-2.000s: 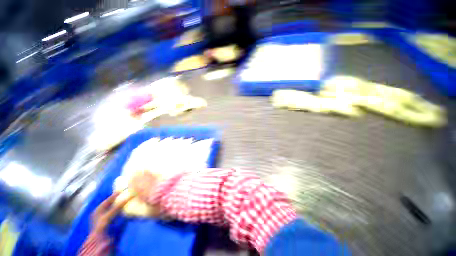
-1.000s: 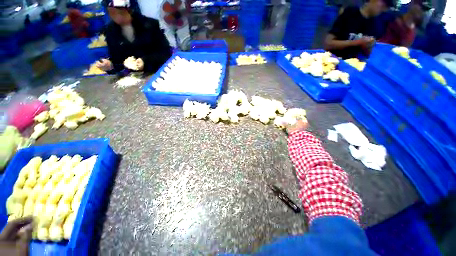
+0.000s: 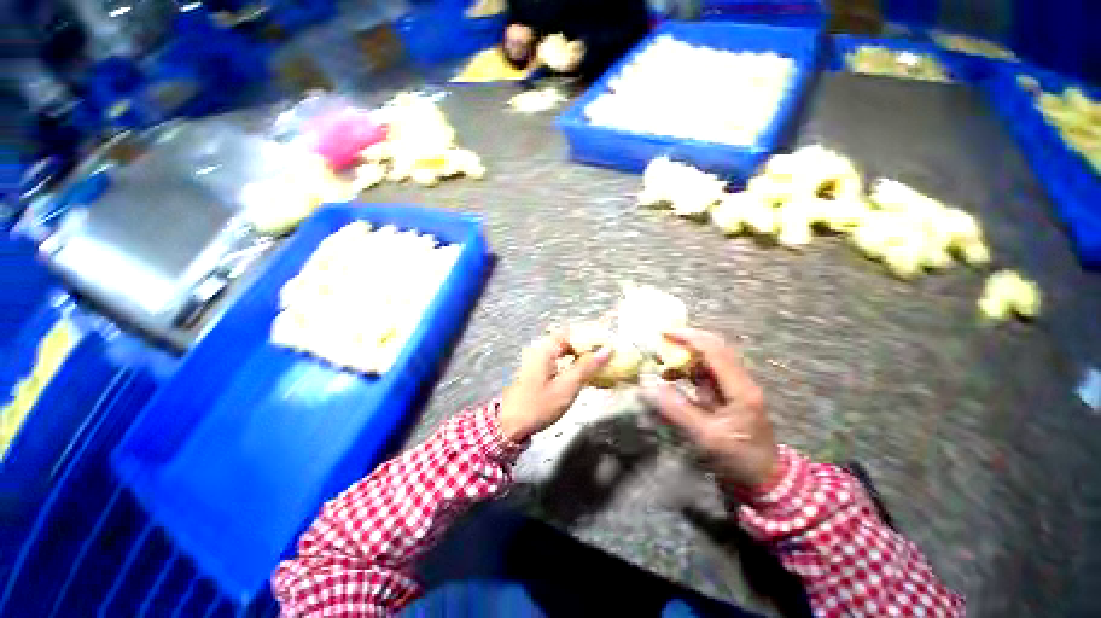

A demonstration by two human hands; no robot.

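A pale-yellow lumpy toy piece [image 3: 622, 365] is held between both hands above the stone-look table. My left hand [image 3: 553, 384] grips its left side with thumb and fingers. My right hand [image 3: 722, 408] is at its right end, fingers curled around it. Whether the right fingers also hold a tool cannot be told. Pale scraps [image 3: 652, 309] lie on the table just behind the piece. A blue tray [image 3: 229, 441] stands to the left, its far part filled with close rows of pale pieces [image 3: 362, 296], its near part bare.
Loose yellow pieces [image 3: 803, 199] lie in a row across the table, one apart at right [image 3: 1009, 295]. A full blue tray [image 3: 580, 143] stands behind. At left are a grey scale-like plate [image 3: 157, 235] and a pink bag [image 3: 344, 139]. A person's hand [image 3: 519, 45] shows at the back.
My right hand has come back from the far row to the middle, and my left hand has left the tray side. Both now hold a piece. The view has turned left.
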